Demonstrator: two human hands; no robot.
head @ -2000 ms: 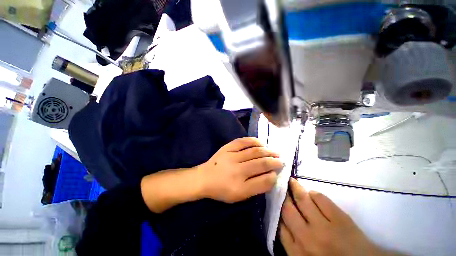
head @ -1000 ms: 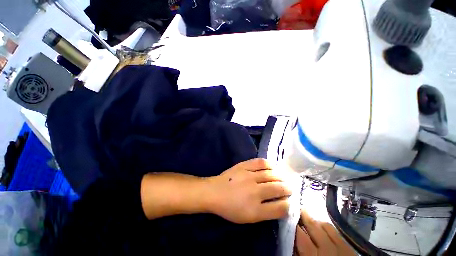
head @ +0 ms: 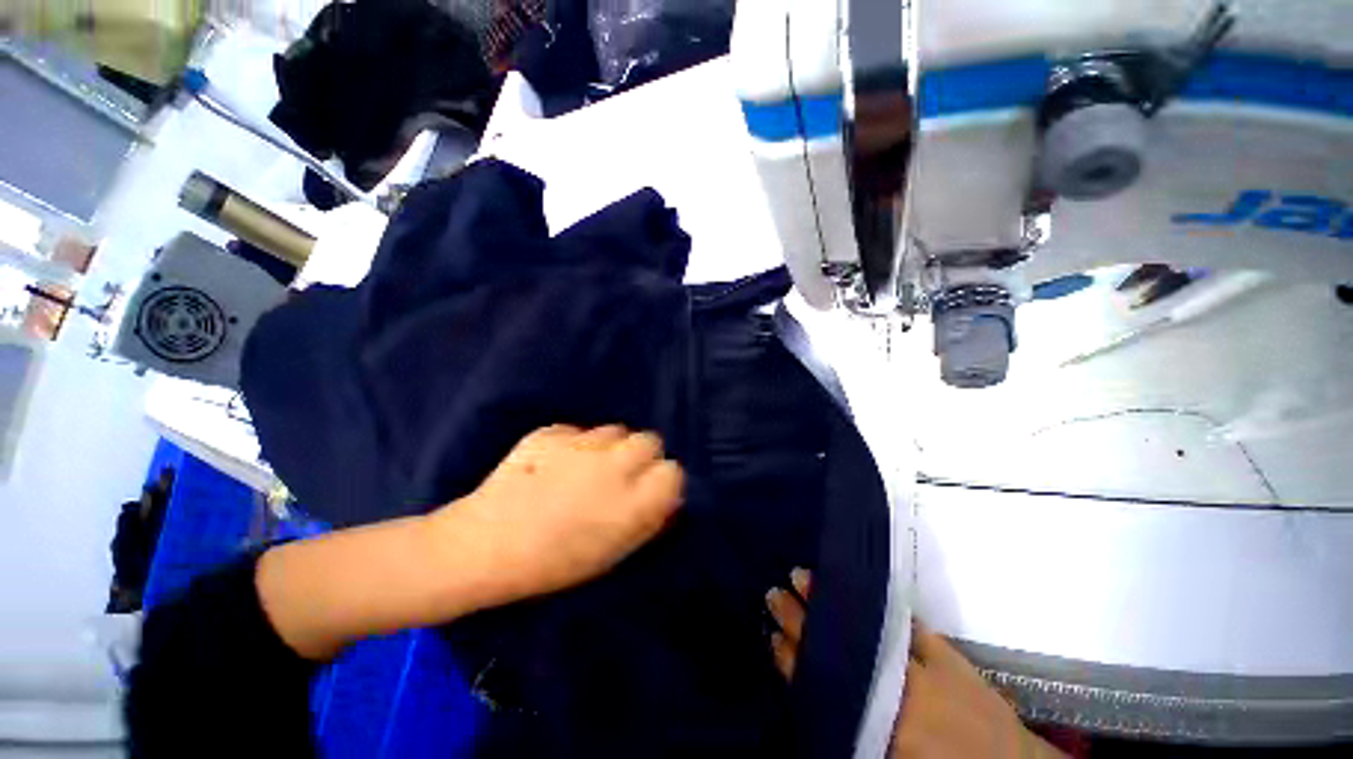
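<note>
The dark navy garment [head: 519, 334] lies heaped on the table left of the machine head. Its curved navy waistband with a white edge [head: 856, 556] runs from below the needle area down to the bottom edge. My left hand [head: 571, 497] is curled on the garment, knuckles up, gathering cloth; its fingertips are hidden. My right hand [head: 957, 712] is partly cut off at the bottom. It passes beneath the waistband, and its fingertips show on the band's left side. The presser foot area [head: 886, 304] is small and overexposed, so contact with the cloth cannot be told.
The white machine head [head: 950, 193] stands at the upper right, with a grey block [head: 973, 338] beside the needle. A printed ruler [head: 1128, 697] edges the table at the lower right. Blue crates [head: 223, 519] are at the left, and a grey fan-vented box [head: 181, 319] is behind them.
My left hand has left the waistband by the needle, moved left and curled on the garment. The waistband now bows outward, with my right hand lower and under it. The camera view has shifted.
</note>
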